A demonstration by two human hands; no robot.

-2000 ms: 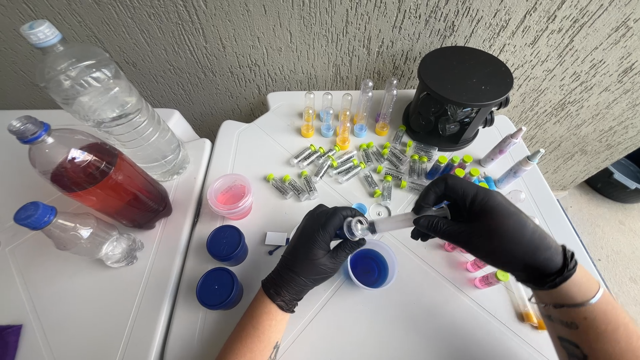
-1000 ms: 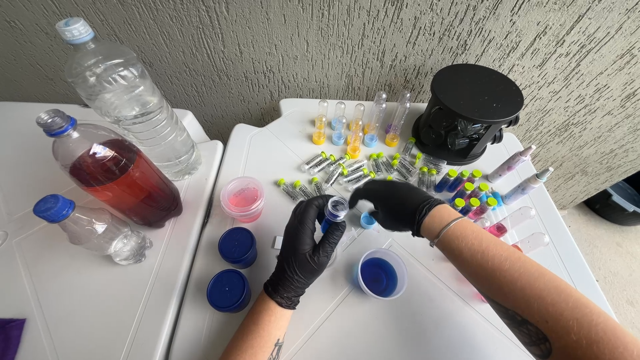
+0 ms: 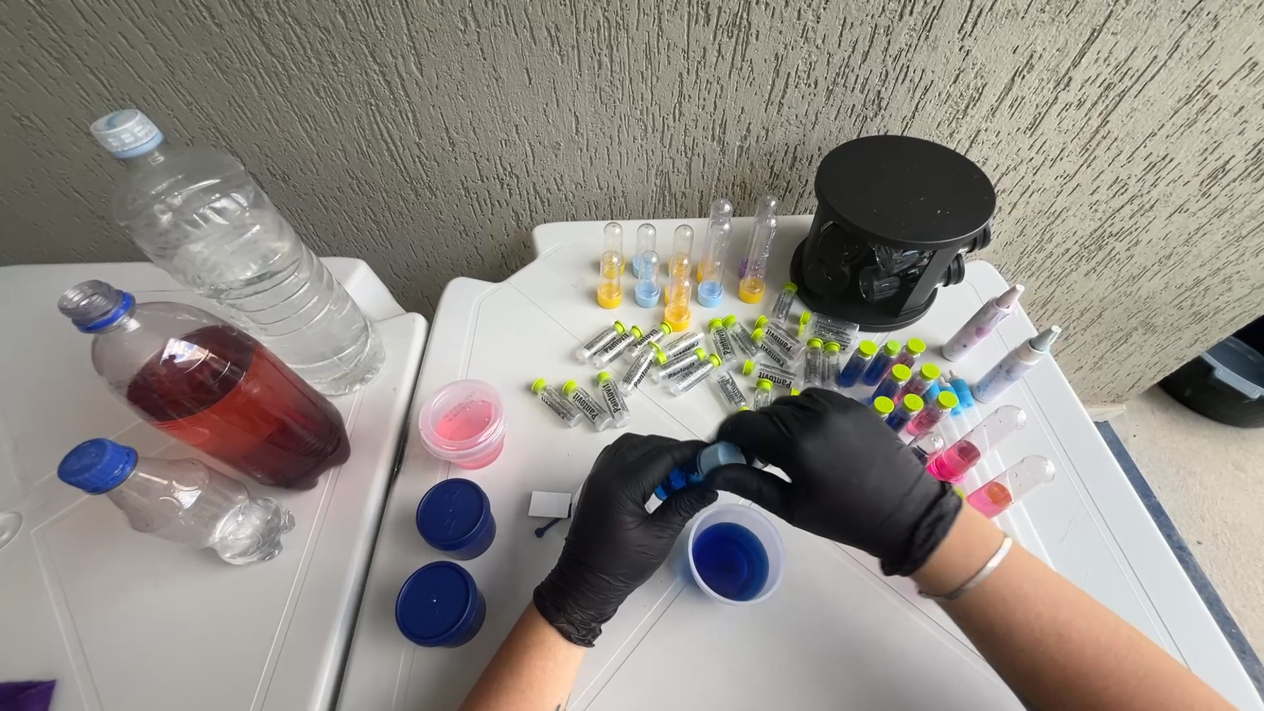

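Both hands wear black gloves. My left hand (image 3: 622, 523) is closed around a small tube of blue liquid (image 3: 677, 482), mostly hidden by the fingers. The thumb and fingers of my right hand (image 3: 839, 474) pinch a light blue cap (image 3: 720, 457) at the tube's end. Just below the hands stands a clear plastic cup of blue liquid (image 3: 731, 559). Small clear vials with lime-green caps (image 3: 683, 365) lie behind the hands. Vials of blue and pink liquid (image 3: 907, 395) stand beside my right hand, near rounded tubes with pink liquid (image 3: 989, 441).
At left are a bottle of red liquid (image 3: 237, 390), a large clear bottle (image 3: 247, 257) and a small blue-capped bottle (image 3: 183, 504). Two dark blue lidded jars (image 3: 455, 518) and a pink cup (image 3: 462, 425) stand nearer. A black round stand (image 3: 894, 237) and upright tubes (image 3: 680, 276) are behind.
The syringe seen two seconds ago in my hands is no longer in them. My right hand has come back to the tube in my left hand, with a light blue cap between its fingers.
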